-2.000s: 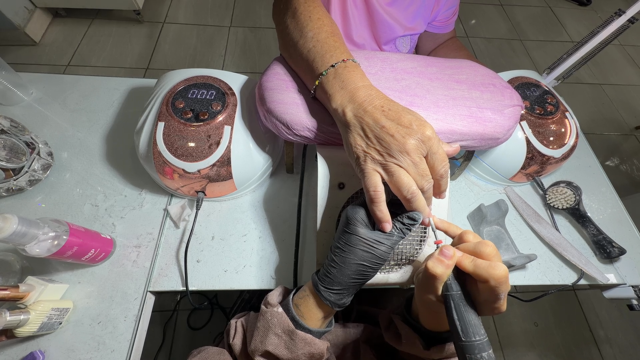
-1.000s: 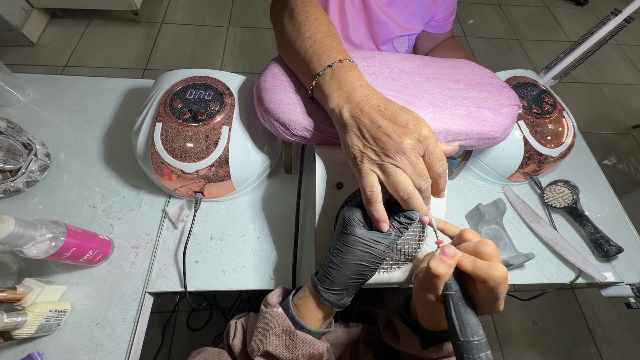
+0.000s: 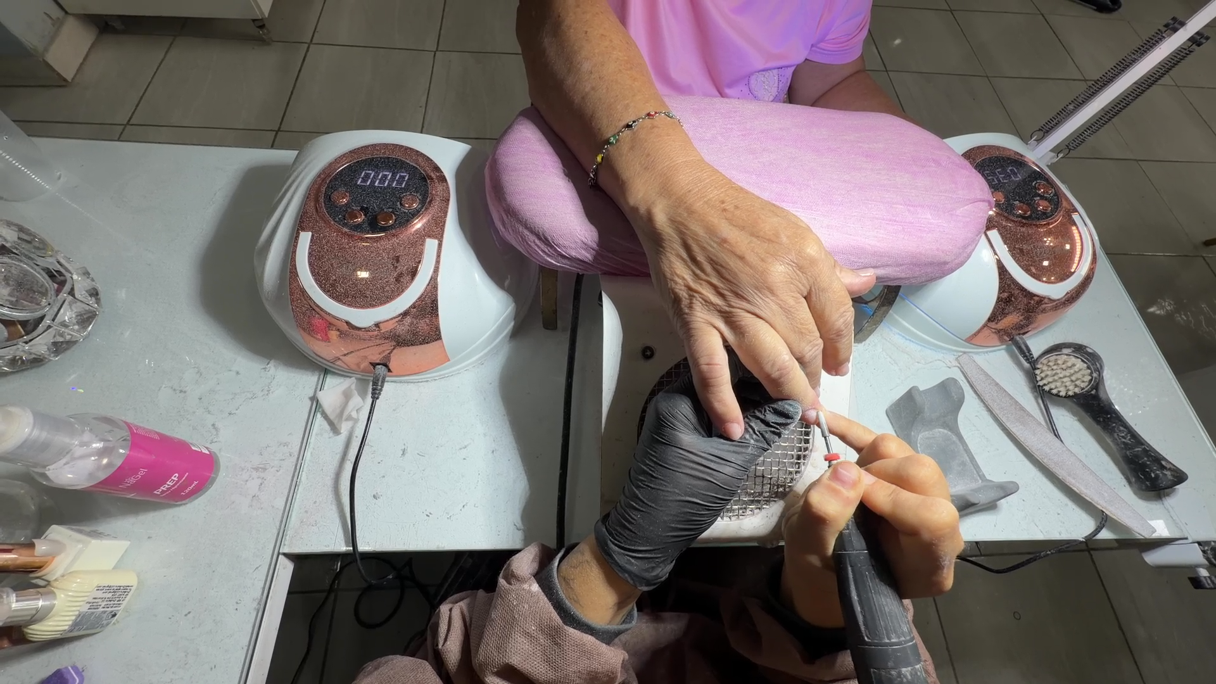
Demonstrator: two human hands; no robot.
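My left hand (image 3: 670, 480), in a black glove, grips a finger of the other person's hand (image 3: 750, 256) from below, near the fingertip. Bare and closed round a black electric nail drill (image 3: 869, 598), my right hand (image 3: 883, 513) holds it like a pen. The drill's thin bit (image 3: 824, 432), with a red ring at its base, points up at the nail of the held finger and meets or nearly meets it. Beneath the hands lies a metal mesh grille (image 3: 774, 475) of a dust collector. The person's forearm, with a beaded bracelet (image 3: 622, 142), rests over a pink cushion (image 3: 807, 190).
Two white and rose-gold nail lamps (image 3: 475, 313) (image 3: 950, 294) flank the cushion. A grey rest (image 3: 936, 437), a curved nail file (image 3: 1045, 442) and a round brush (image 3: 1107, 413) lie at right. A spray bottle (image 3: 123, 456), small bottles (image 3: 90, 598) and a faceted dish (image 3: 57, 304) stand at left.
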